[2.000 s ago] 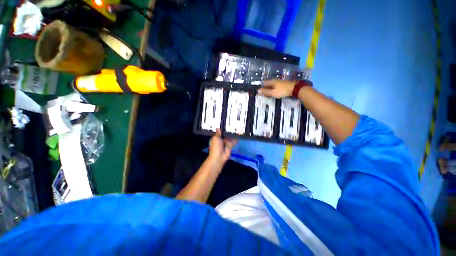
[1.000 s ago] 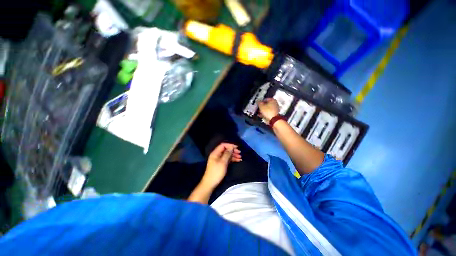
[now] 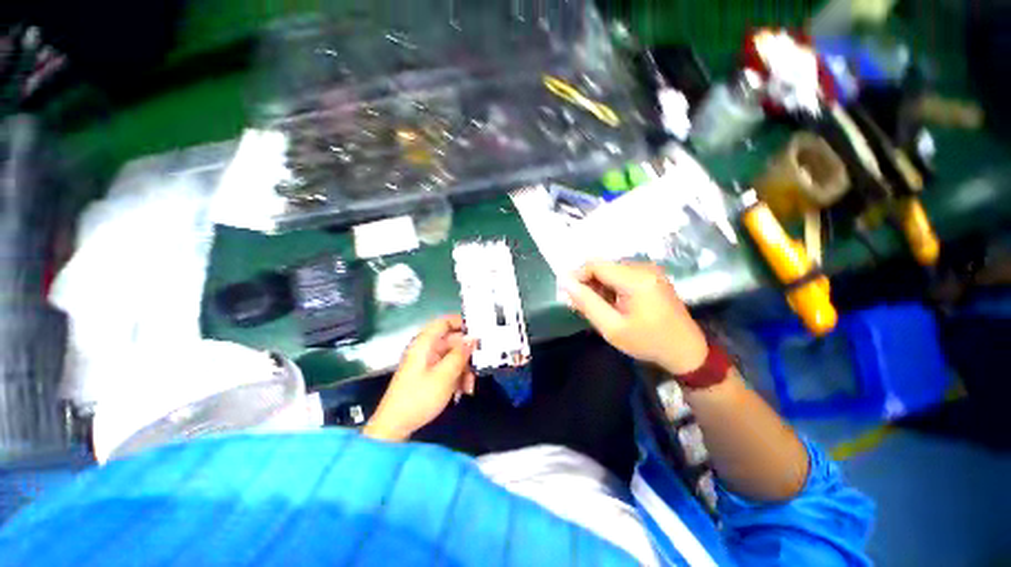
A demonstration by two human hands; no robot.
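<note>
A silver-white phone mid-frame [image 3: 491, 305] lies upright at the green bench edge, its lower end near the rim. My left hand [image 3: 430, 374] is at the frame's lower left side, its fingertips touching or gripping the edge. My right hand [image 3: 637, 313] is held to the right of the frame, over the bench edge, fingers curled with thumb and forefinger close. Blur hides whether anything small is between them. A dark tray of frames [image 3: 690, 434] shows partly beneath my right forearm.
A clear parts box [image 3: 443, 122] spans the bench back. Black batteries [image 3: 327, 299], a small round dish [image 3: 397, 285] and a white label box [image 3: 386, 236] are left. White paper [image 3: 632, 227] and a yellow-orange screwdriver [image 3: 789, 264] are right. A white fan [image 3: 200, 399] is lower left; a blue stool [image 3: 859, 360] lower right.
The view has swung left to the bench. My right hand has left the tray and is over the bench edge. My left hand has moved to the frame on the bench.
</note>
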